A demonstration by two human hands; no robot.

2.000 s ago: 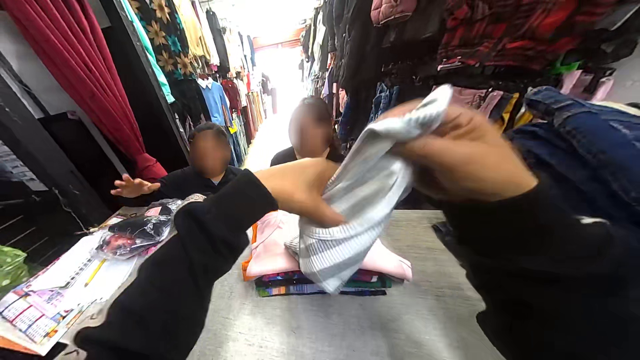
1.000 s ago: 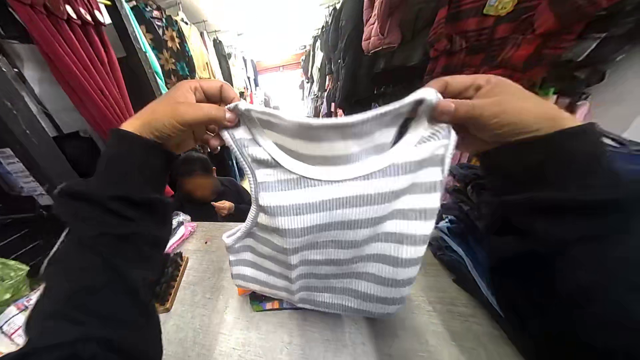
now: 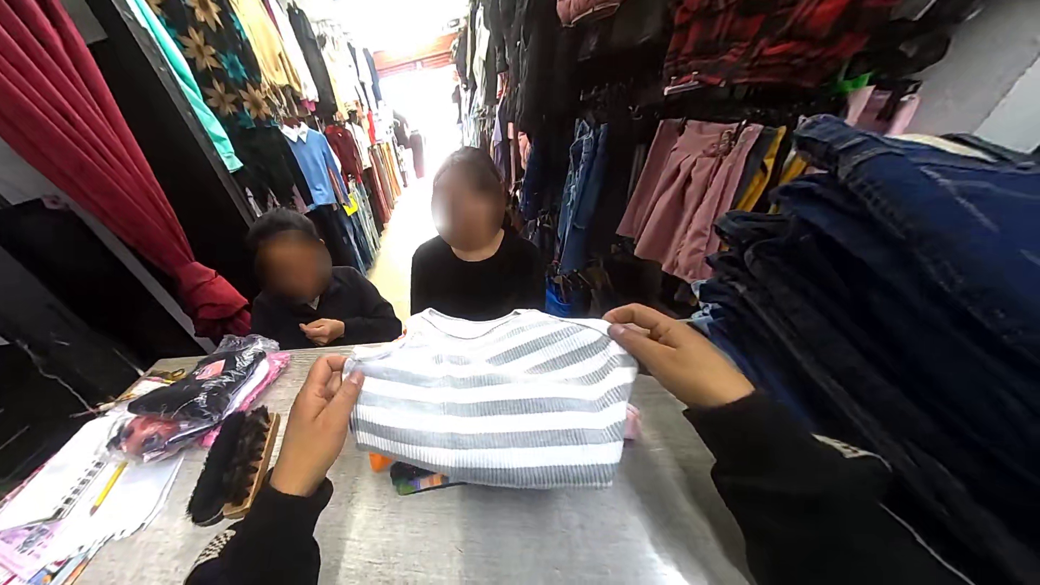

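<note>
A grey-and-white striped ribbed top is stretched between my hands, neckline at the far side, over a stack of garments on the counter. My left hand pinches its left edge between thumb and fingers. At the upper right corner, my right hand grips the fabric the same way. Most of the stack is hidden; a multicoloured folded garment and a bit of pink cloth peek out from under the top.
On the grey counter, to the left, lie a wooden brush, a bagged garment, a notebook and a yellow pencil. Stacked jeans rise at the right. Two people are beyond the counter.
The striped top, bunched and then held up open by its shoulders, is now lowered over the stack and looks shorter. My hands have come down with it.
</note>
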